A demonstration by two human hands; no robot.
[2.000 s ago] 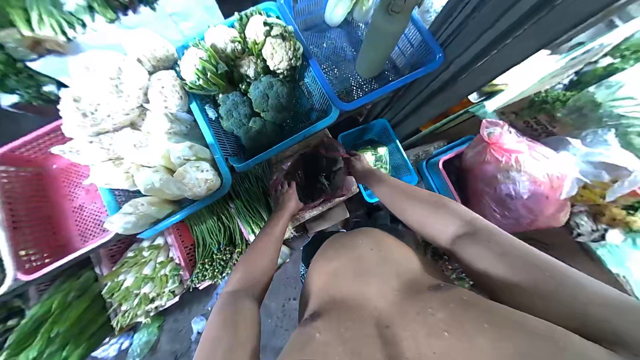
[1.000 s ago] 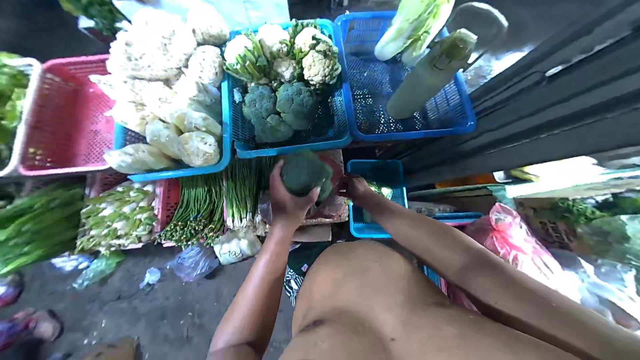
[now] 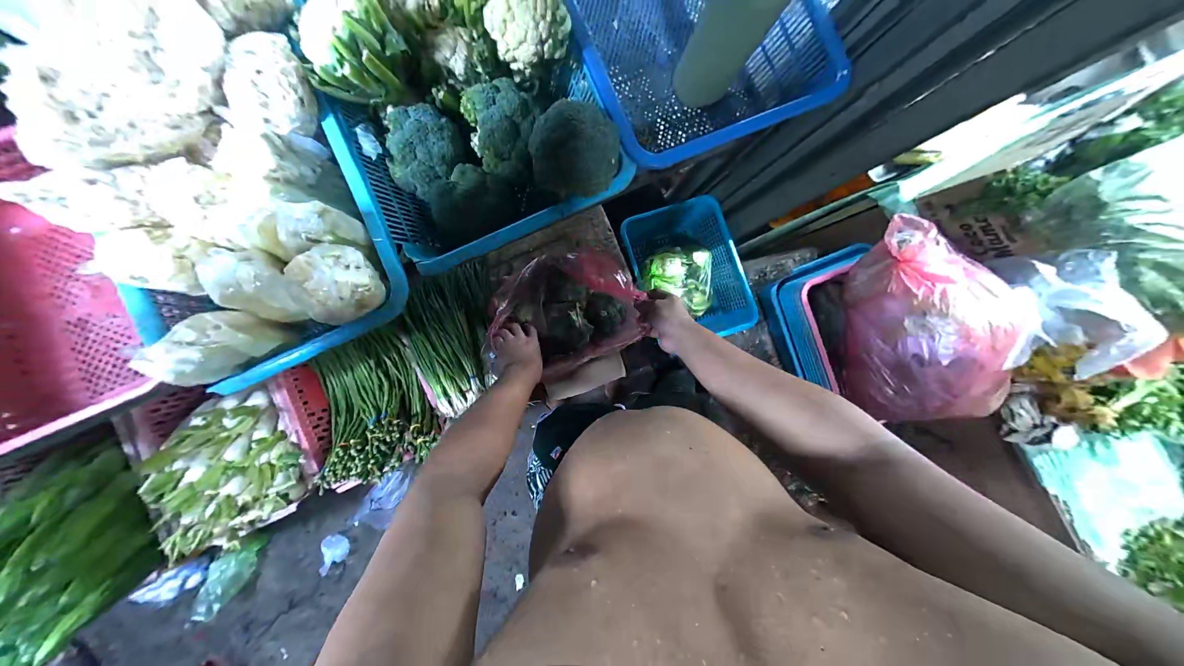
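Note:
A thin red plastic bag (image 3: 610, 268) lies with its mouth spread in front of my belly, and dark green broccoli heads (image 3: 564, 310) show inside it. My left hand (image 3: 516, 350) grips the left edge of the bag. The right edge of the bag is pinched in my right hand (image 3: 662, 319). Beyond the bag, a blue basket (image 3: 518, 231) holds several broccoli heads (image 3: 575, 148) and cauliflowers (image 3: 527, 32). One round broccoli head sits at that basket's near right corner.
Bagged cauliflowers (image 3: 319, 282) fill a blue crate at left, above bundles of long green beans (image 3: 375, 398). A small blue basket (image 3: 735, 277) with a wrapped green vegetable (image 3: 680, 273) stands right of the bag. Farther right is a full pink bag (image 3: 925, 324).
One second ago my left hand held a broccoli head above the bag. That hand is now on the bag's edge, and a round head shows at the right of the broccoli basket.

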